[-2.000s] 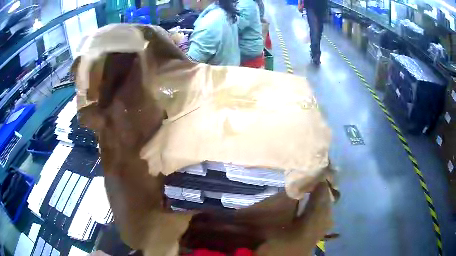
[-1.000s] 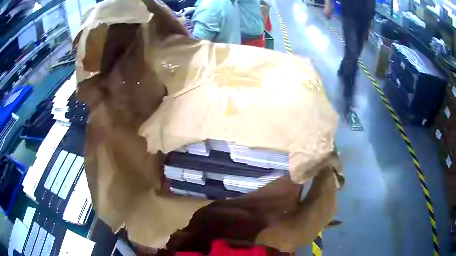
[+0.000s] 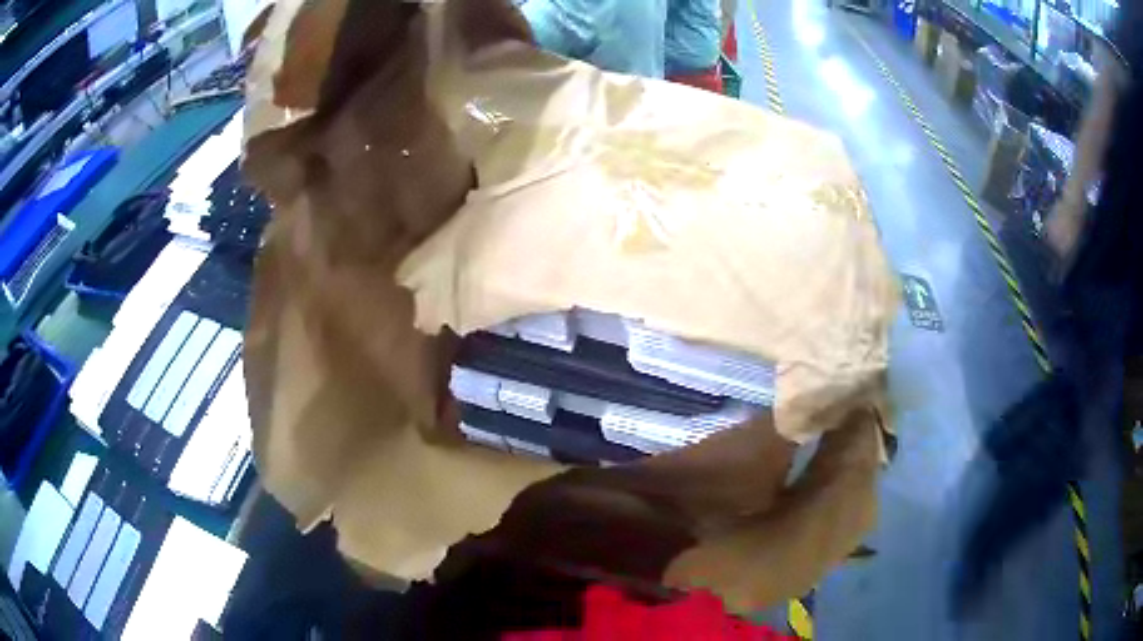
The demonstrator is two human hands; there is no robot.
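A large bundle in torn brown kraft paper point(image 3: 677, 188) fills the middle of the view. Its near side is ripped open and shows bundled box blanks point(image 3: 602, 388) with striped black and white edges. Loose torn paper hangs on the left and along the bottom. Something bright red point(image 3: 664, 616) shows at the bottom edge, below the paper. Neither of my hands is visible; I cannot tell whether the paper hides them.
Stacked flat box blanks point(image 3: 188, 376) lie on the green bench at left, beside blue bins point(image 3: 50, 225). People in light green point(image 3: 614, 35) are beyond the bundle. A dark-clothed person point(image 3: 1065, 326) is close at right, over the aisle with yellow-black floor tape point(image 3: 978, 225).
The bundle sits slightly further right and higher in view. The dark-clothed person has come from the far aisle to close at right. More red shows at the bottom.
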